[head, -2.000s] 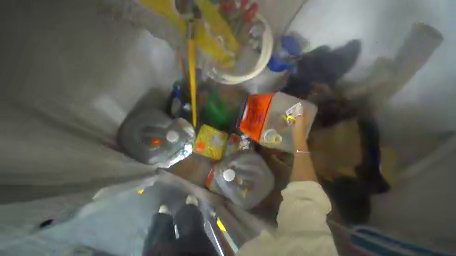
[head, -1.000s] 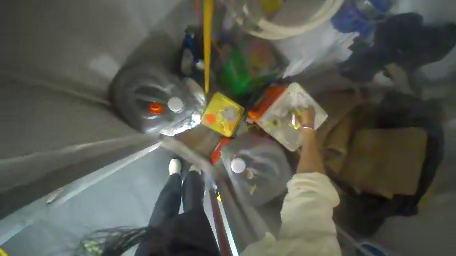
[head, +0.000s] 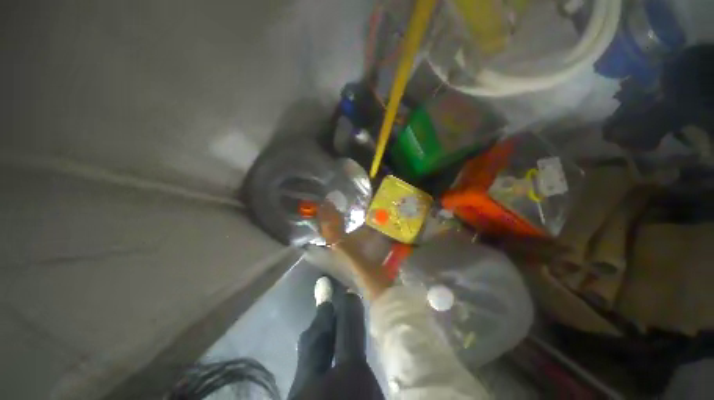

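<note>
My right hand [head: 331, 225] is small and blurred at the top of a grey translucent jerrycan [head: 272, 187], beside its orange cap [head: 308, 208]. Its fingers point toward the can; whether they grip its handle or only touch it cannot be told. The cream sleeve [head: 419, 340] comes from the lower edge. A large tin with orange sides [head: 492, 191] and a pale top stands to the right, with a yellow ring and a white label on top. My left hand is not in view.
A small yellow tin [head: 400, 209] and a green tin [head: 419, 144] stand between the containers. Another jerrycan [head: 489, 285] with a white cap is near my sleeve. A yellow pole [head: 401, 86] leans behind. Brown sheets [head: 665, 273] lie at right. A pale hose ring [head: 548, 82] is above.
My right hand has left the top of the large orange-sided tin and moved left to the grey jerrycan. The view has shifted, so the containers appear further right.
</note>
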